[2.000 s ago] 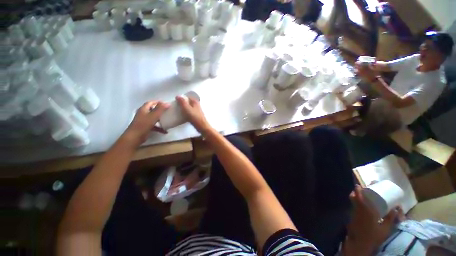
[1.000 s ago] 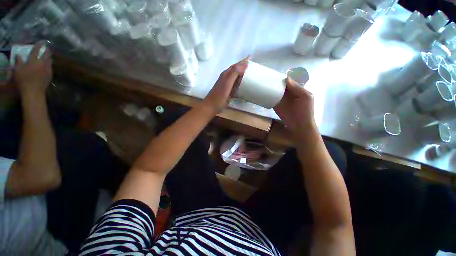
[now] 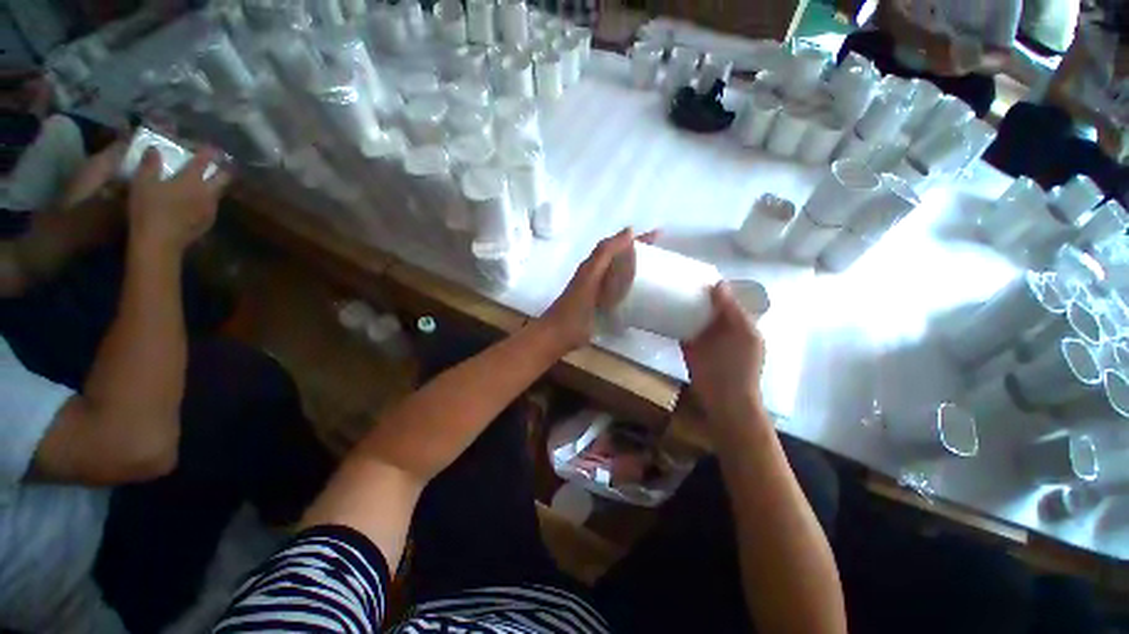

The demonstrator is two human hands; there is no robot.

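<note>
A white cup (image 3: 670, 292), a smooth handleless cylinder, lies on its side between my two hands, just over the table's near edge. My left hand (image 3: 597, 291) holds its left end, fingers around the end. My right hand (image 3: 728, 347) holds its right end, with the thumb near the top. Another white round cup end (image 3: 748, 297) shows just behind my right hand; whether it touches the held cup I cannot tell. The inside of the held cup is hidden.
Bagged cups (image 3: 488, 211) crowd the table's left. Standing cups (image 3: 768, 224) and a black bundle (image 3: 703, 107) are behind. More cups (image 3: 956, 429) lie at right. A person's hand (image 3: 173, 198) holds a white item at left. A plastic bag (image 3: 615, 458) is below the wooden edge (image 3: 619, 375).
The view has swung left since the first frame, then lifted a little to show more of the far table. Both hands keep hold of the white cup, which stays sideways between them.
</note>
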